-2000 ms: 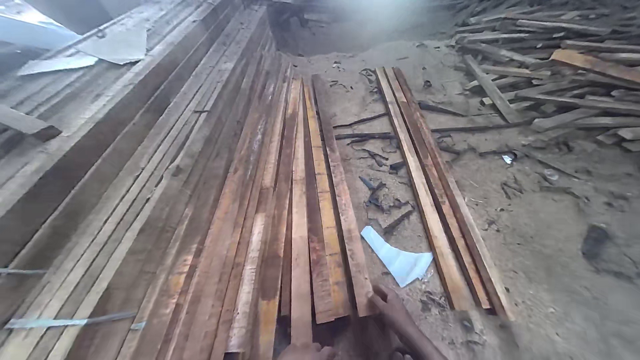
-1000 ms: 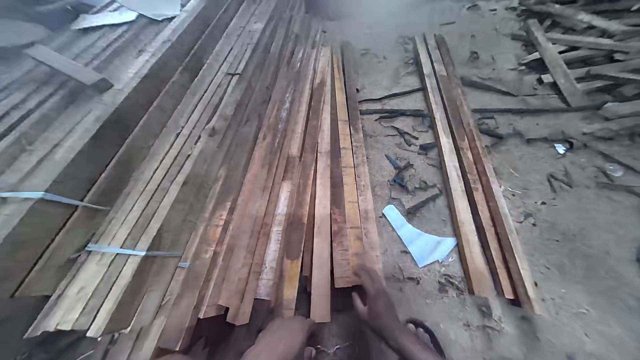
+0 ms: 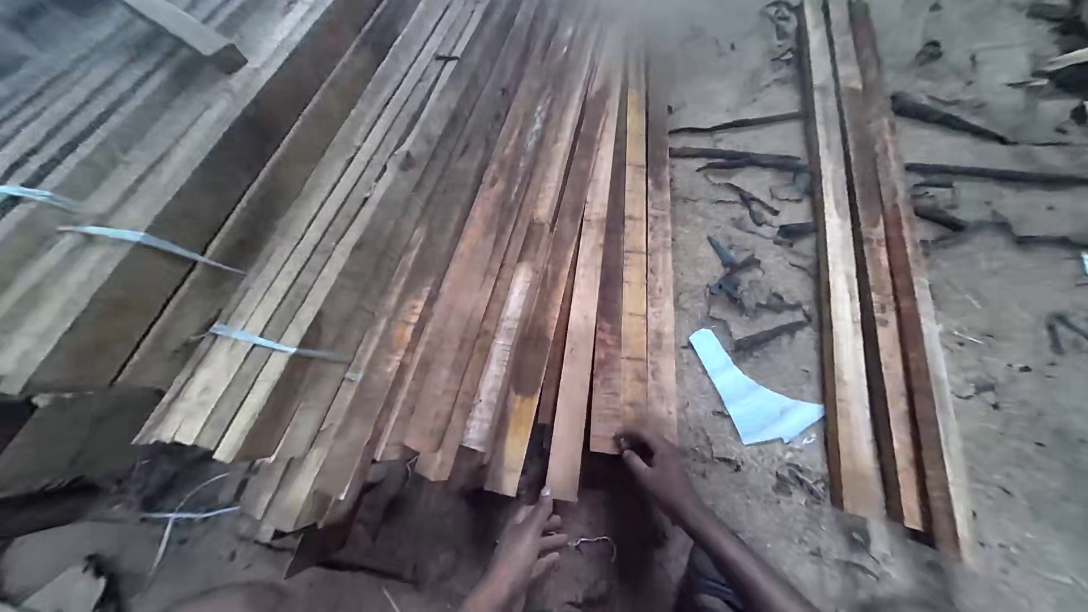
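Long reddish-brown wooden strips [image 3: 586, 340] lie side by side, their near ends uneven. My left hand [image 3: 523, 544] is just below the near end of one pale strip [image 3: 568, 459], its fingertips at that end; whether they grip it I cannot tell. My right hand [image 3: 659, 472] has thumb and fingers at the near end corner of a wider strip with a yellowish streak [image 3: 633, 365]; how firmly it holds the wood is unclear. Right of these strips, a torn light-blue sheet [image 3: 756, 399] lies on the ground.
Bundled grey-brown boards [image 3: 280, 314] tied with pale plastic strapping [image 3: 276, 344] fill the left side. Several separate strips [image 3: 867, 297] lie on the sandy ground at the right. Dark sticks [image 3: 739, 157] and bark scraps lie between. Loose cord [image 3: 170, 531] is at the lower left.
The view has shifted closer over the near ends. My left hand has moved from beside the strip ends to the pale strip's end. My right hand stays near the streaked strip's end.
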